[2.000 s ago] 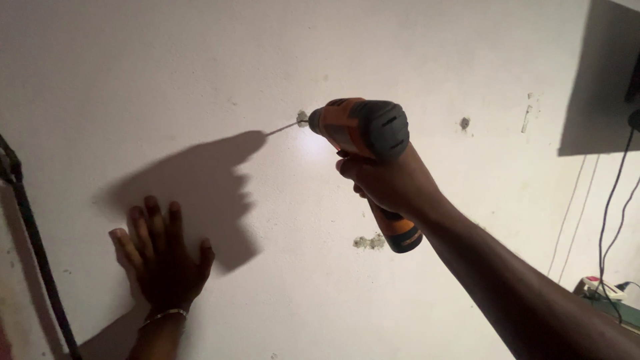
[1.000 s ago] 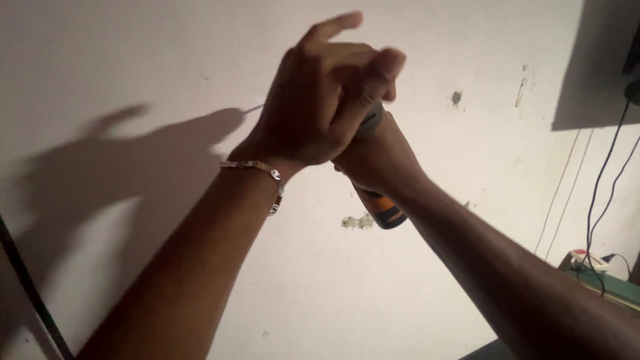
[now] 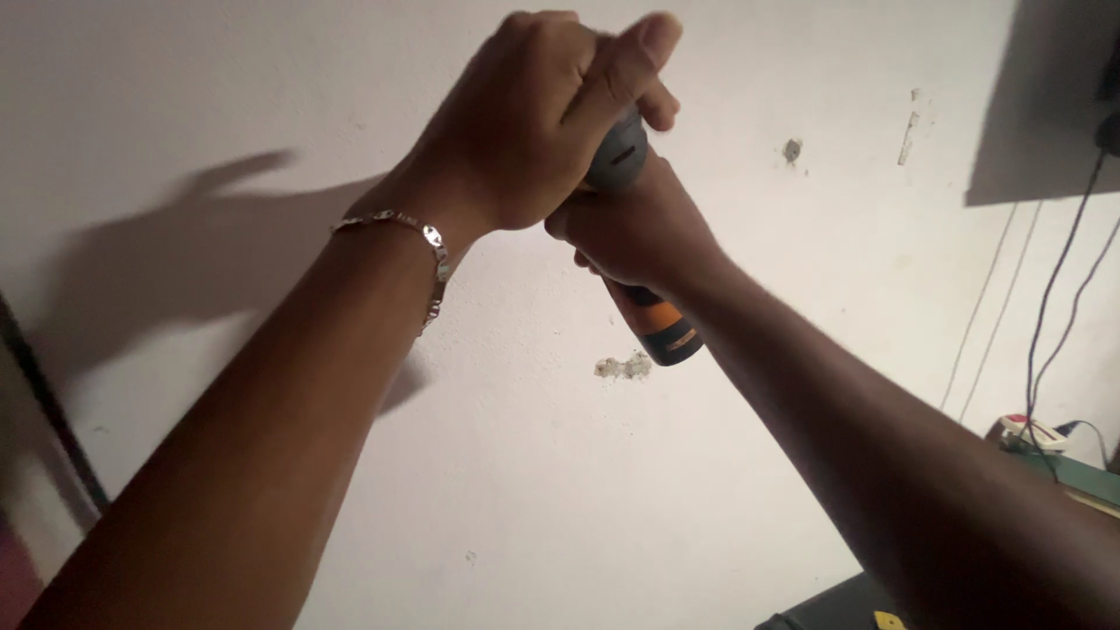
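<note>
My right hand (image 3: 634, 223) is wrapped around the grip of an orange and black cordless drill (image 3: 669, 337), its battery end showing below the hand. My left hand (image 3: 542, 114), with a metal chain bracelet (image 3: 433, 238) on the wrist, lies over the top of the drill's body, thumb and a finger sticking out to the right. Only the dark rear of the drill's housing shows between the hands. The chuck, the bit and the spot on the wall (image 3: 525, 472) in front of them are hidden behind my left hand.
The wall has a chipped patch (image 3: 623, 366) below the drill and a small hole (image 3: 792, 150) to the right. Dark cables (image 3: 1063, 271) hang at the right above a green surface (image 3: 1085, 475) bearing a white and red device (image 3: 1032, 433). A black object (image 3: 822, 604) is at the bottom.
My left hand, flat on the wall at lower left two seconds ago, has moved up and right onto the drill. My right hand has kept hold of the drill's grip.
</note>
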